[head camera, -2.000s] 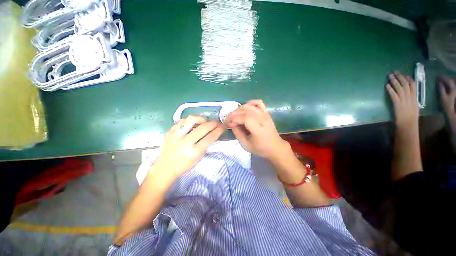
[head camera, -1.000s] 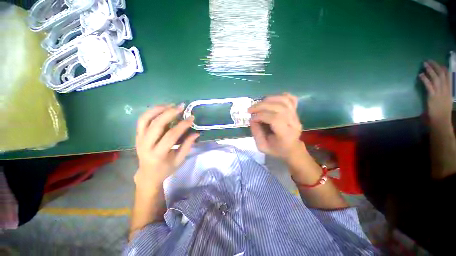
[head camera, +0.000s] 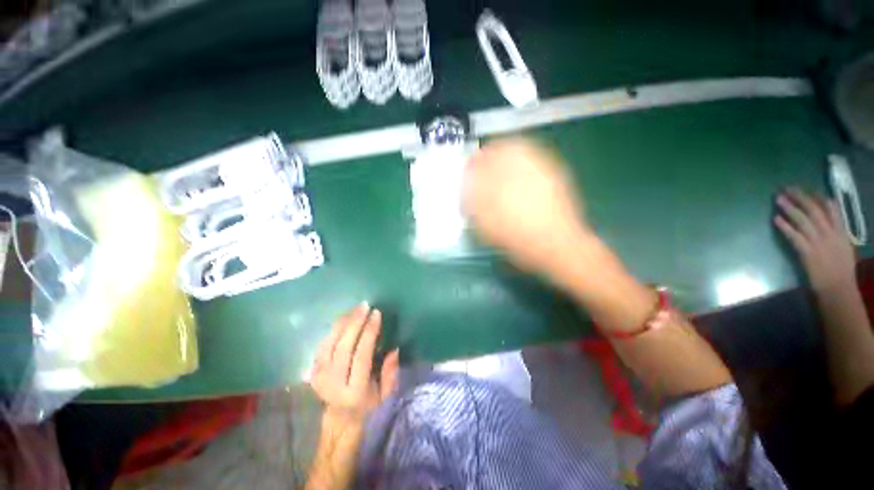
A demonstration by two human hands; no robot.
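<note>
My right hand (head camera: 522, 201) is stretched forward over the green table, blurred, beside the right edge of the pale strip pile (head camera: 439, 206); whether it holds anything cannot be told. My left hand (head camera: 350, 362) is at the table's near edge, thumb apart from the fingers, with nothing visible in it. A dark shiny round object (head camera: 444, 128) sits at the far end of the pile. A single white plastic frame (head camera: 506, 59) lies farther off, beyond the pale strip. No frame shows in either hand.
Stacked white frames (head camera: 244, 220) lie at left beside a clear bag with yellow contents (head camera: 144, 287). Three columns of frames (head camera: 375, 53) stand on the far side. At right, another person's hand (head camera: 815, 234) is near a white frame (head camera: 846, 199).
My right hand has left the plastic frame and reached forward to the pile. My left hand has let go and is at the near edge. The view has shifted, showing more of the far side.
</note>
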